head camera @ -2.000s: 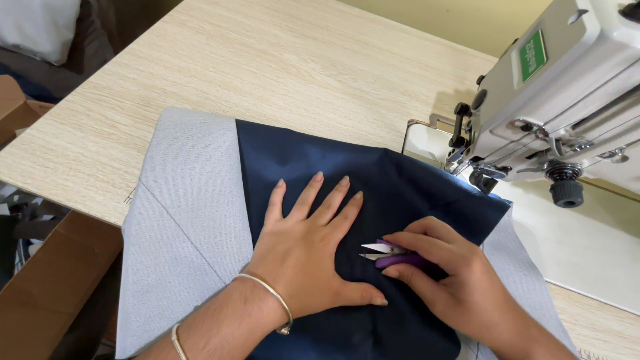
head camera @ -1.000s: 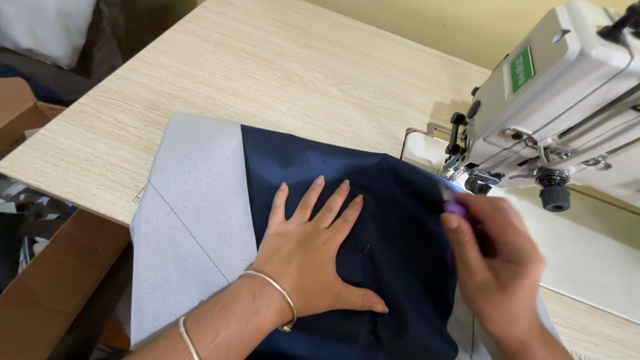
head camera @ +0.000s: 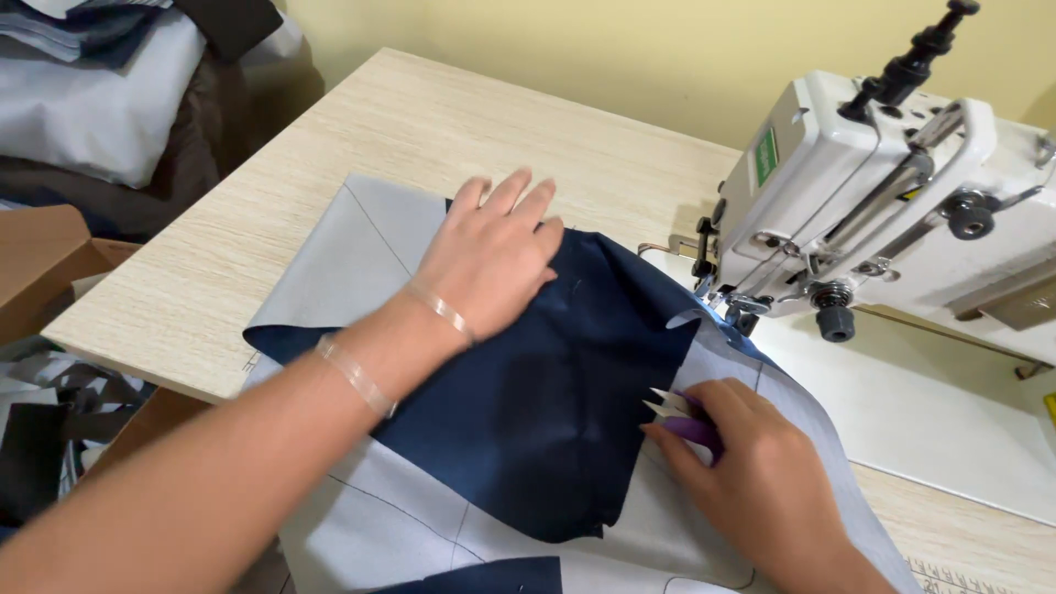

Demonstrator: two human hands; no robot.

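Purple-handled thread snips (head camera: pixel 689 425) are in my right hand (head camera: pixel 755 474), blades pointing left over the lower right edge of the navy fabric (head camera: pixel 528 412). My left hand (head camera: pixel 495 256) rests palm down at the upper edge of the navy fabric, where it meets a light grey fabric piece (head camera: pixel 346 264) with a drawn line. The grey piece curls over at its left end. More grey fabric (head camera: pixel 412 487) with drawn lines lies underneath. At the upper right, the cloth reaches the presser foot (head camera: pixel 742 313) of the white sewing machine (head camera: pixel 858 206).
The cloth lies on a pale wood-grain table (head camera: pixel 247 239) with a printed ruler scale (head camera: pixel 940 573) at lower right. Left of the table stand a cardboard box (head camera: pixel 41 256), fabric scraps (head camera: pixel 37 445) and a stuffed grey bag (head camera: pixel 99 107).
My left hand has moved up to the fabric's far edge. My right hand has come away from the machine side, the snips showing again. The cloth is now folded differently, with more grey showing below.
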